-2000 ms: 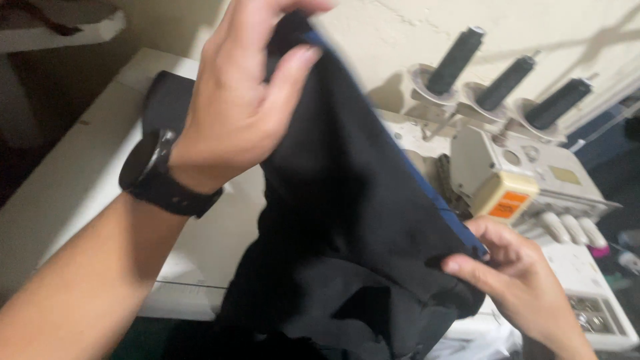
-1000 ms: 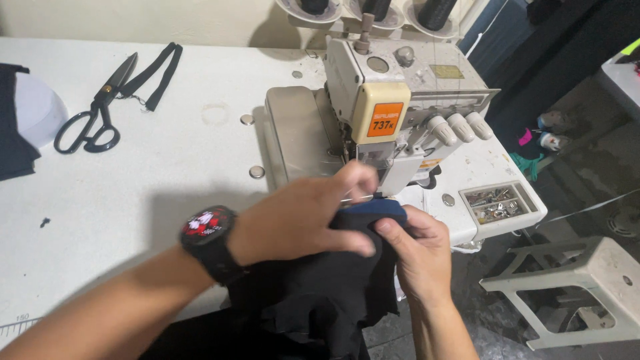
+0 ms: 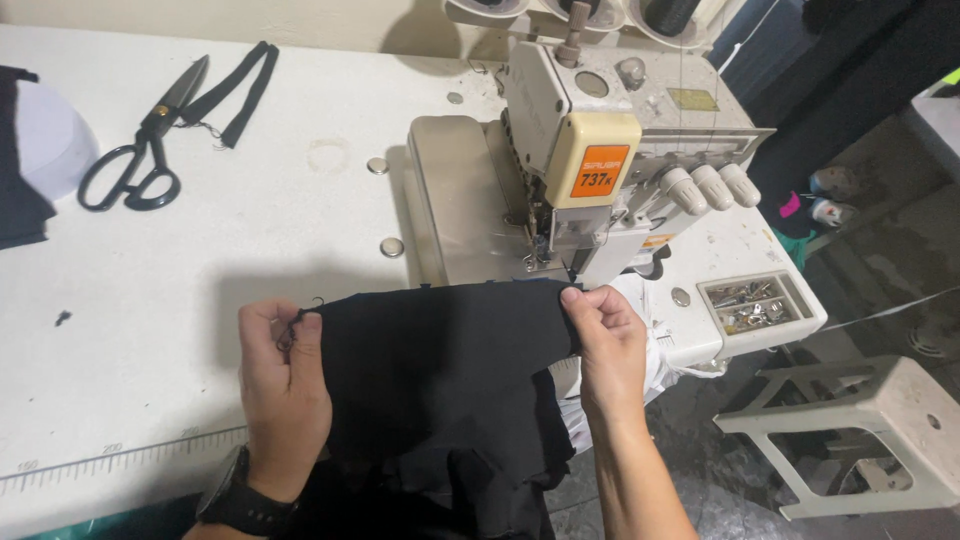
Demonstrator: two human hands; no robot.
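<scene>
Black fabric (image 3: 450, 352) is stretched between my two hands, its upper edge nearly straight, with small bits of blue along it. My left hand (image 3: 289, 390) pinches the left corner, where a loose thread chain curls up. The right corner is pinched between thumb and fingers of my right hand (image 3: 607, 337). Just beyond the fabric's edge stands a Siruba overlock sewing machine (image 3: 570, 150), its presser foot and needle area (image 3: 541, 251) close to the cloth near my right hand. The lower part of the fabric hangs in folds toward me.
Black-handled fabric shears (image 3: 154, 142) and a folded black strip (image 3: 251, 90) lie on the white table (image 3: 300, 217) at the left. Dark fabric (image 3: 19, 165) is at the far left. A small parts tray (image 3: 806, 300) is set at the right; a plastic stool (image 3: 862, 412) stands below.
My hands were close together at the fabric's edge near the presser foot one second ago; now they are apart, the left one farther left, with the edge spread between them.
</scene>
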